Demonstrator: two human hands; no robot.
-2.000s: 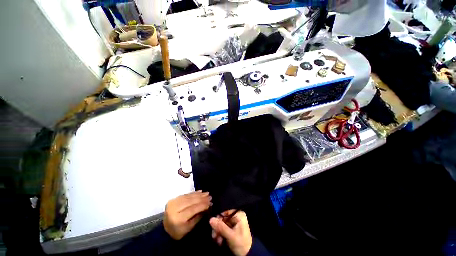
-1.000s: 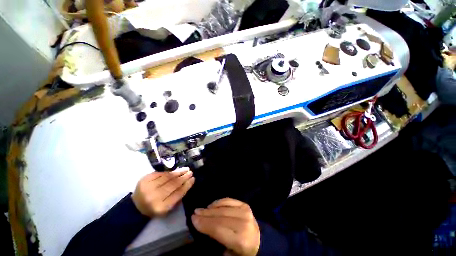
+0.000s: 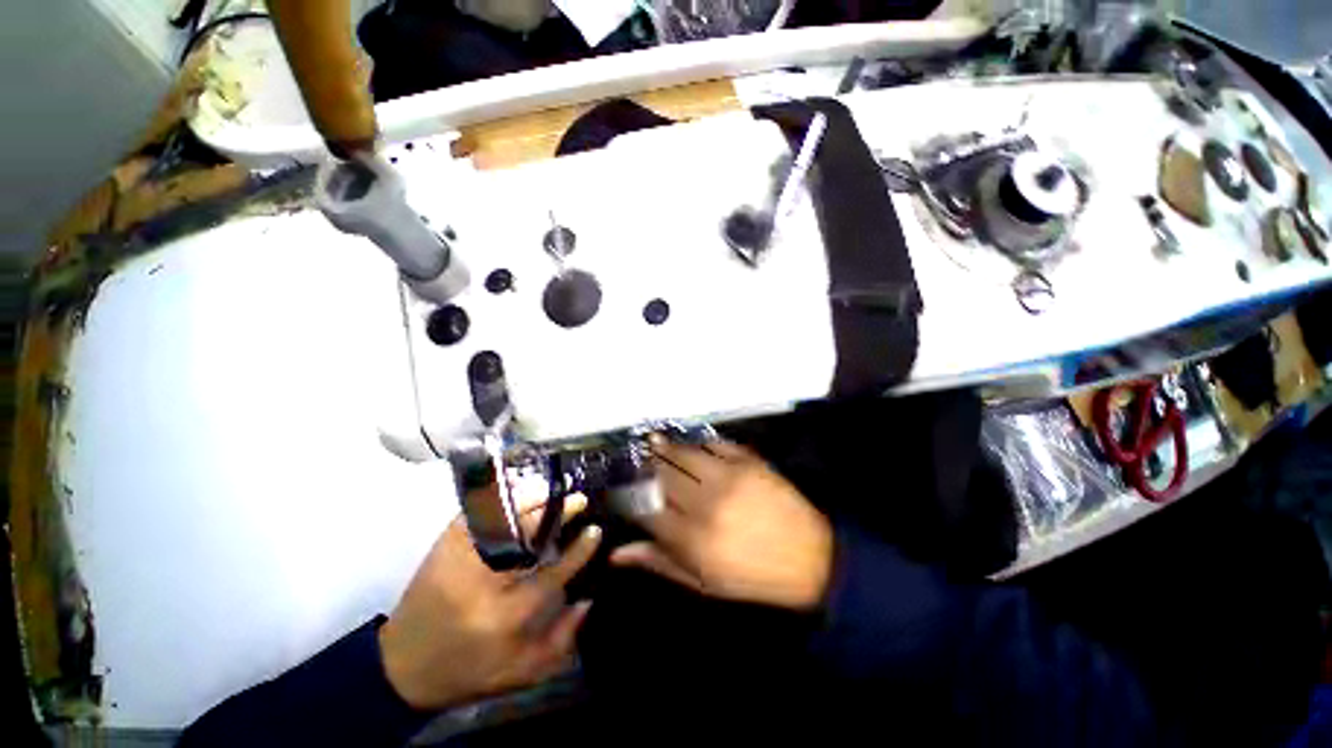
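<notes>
My left hand (image 3: 475, 621) is at the left end of the sewing machine head (image 3: 701, 358), fingers partly behind the shiny metal guard (image 3: 501, 512). My right hand (image 3: 745, 529) lies just right of it, fingertips by the thread tension assembly (image 3: 637, 494). Both hands rest on the black garment piece (image 3: 906, 475), which runs under the machine arm and down toward the lap. The needle and the fingertips near it are hidden by the head. Black cloth and dark sleeves blend together below.
A black band (image 3: 869, 278) drapes across the arm. A wooden-handled post (image 3: 324, 73) stands at its left end. Red-handled scissors (image 3: 1142, 439) and a clear plastic bag (image 3: 1049, 468) lie right. The white table (image 3: 234, 482) has worn brown edges.
The view has come closer to the machine. Both hands have moved from the cloth near the table's front edge up to the needle area, the right hand now beside the tension assembly.
</notes>
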